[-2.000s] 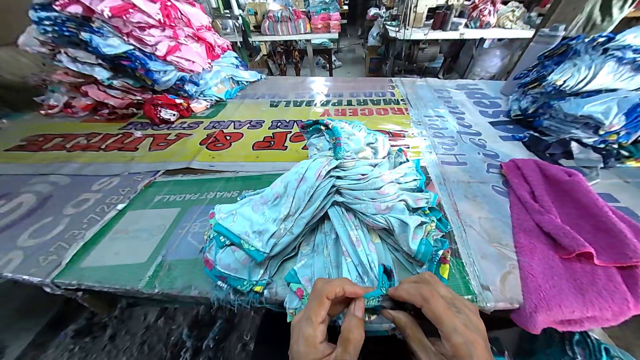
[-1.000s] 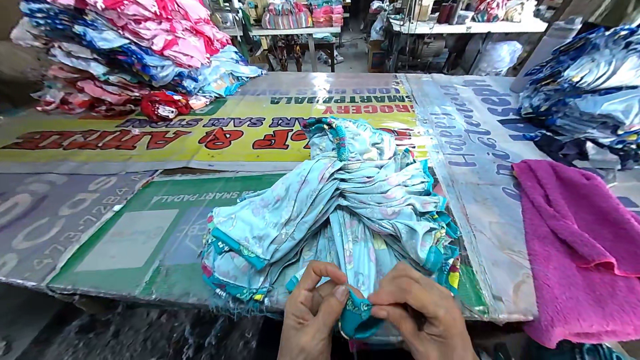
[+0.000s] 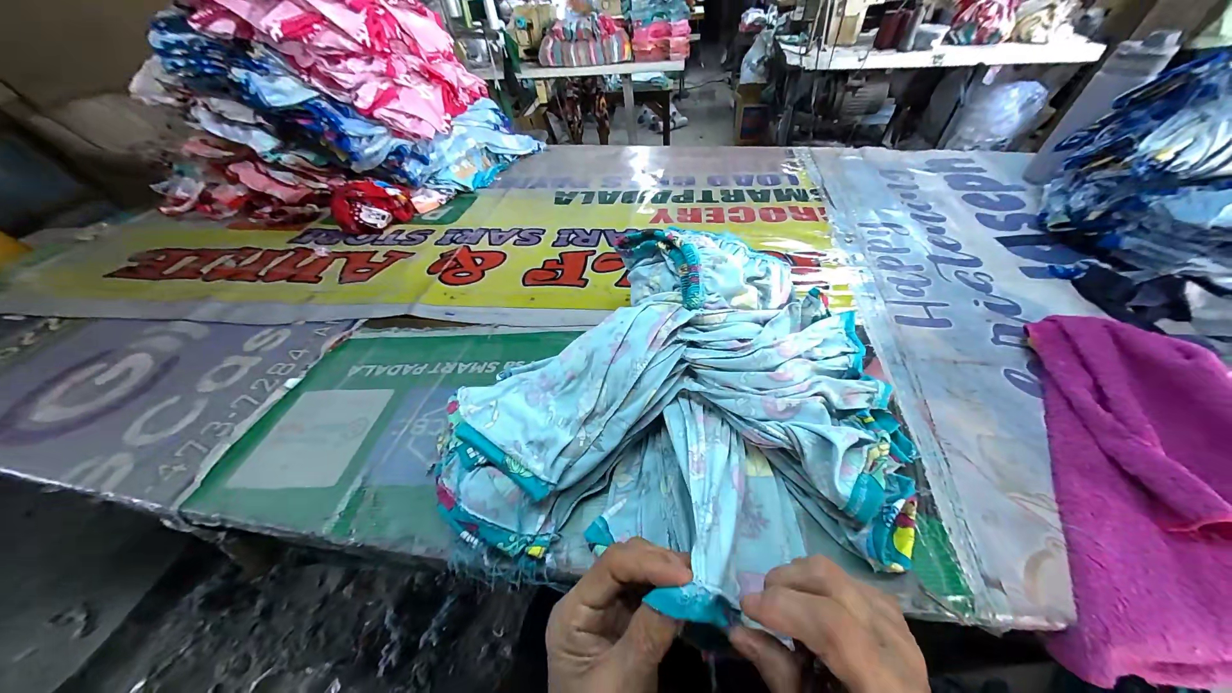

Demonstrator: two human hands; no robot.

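Note:
A pile of light-blue printed garments with teal edging [image 3: 635, 385] lies at the near edge of the table, its pieces fanned out from a gathered middle. My left hand [image 3: 621, 616] pinches the teal hem [image 3: 695, 604] of one piece between thumb and fingers, at the table's front edge. Close on its right, my right hand [image 3: 833, 626] grips the same piece beside the hem with thumb and forefinger. What lies beneath the fingers is hidden.
Printed sheeting covers the table [image 3: 462, 298]. A tall heap of pink, blue and red garments [image 3: 346, 106] stands back left. To the right are a magenta towel [image 3: 1126, 500] and a heap of blue garments [image 3: 1155, 183]. Sewing worktables [image 3: 943, 55] stand behind.
My hands have stayed at the table's front edge, with their fingers shifting along the teal hem. The held piece now stretches as a narrow strip from the pile to my hands.

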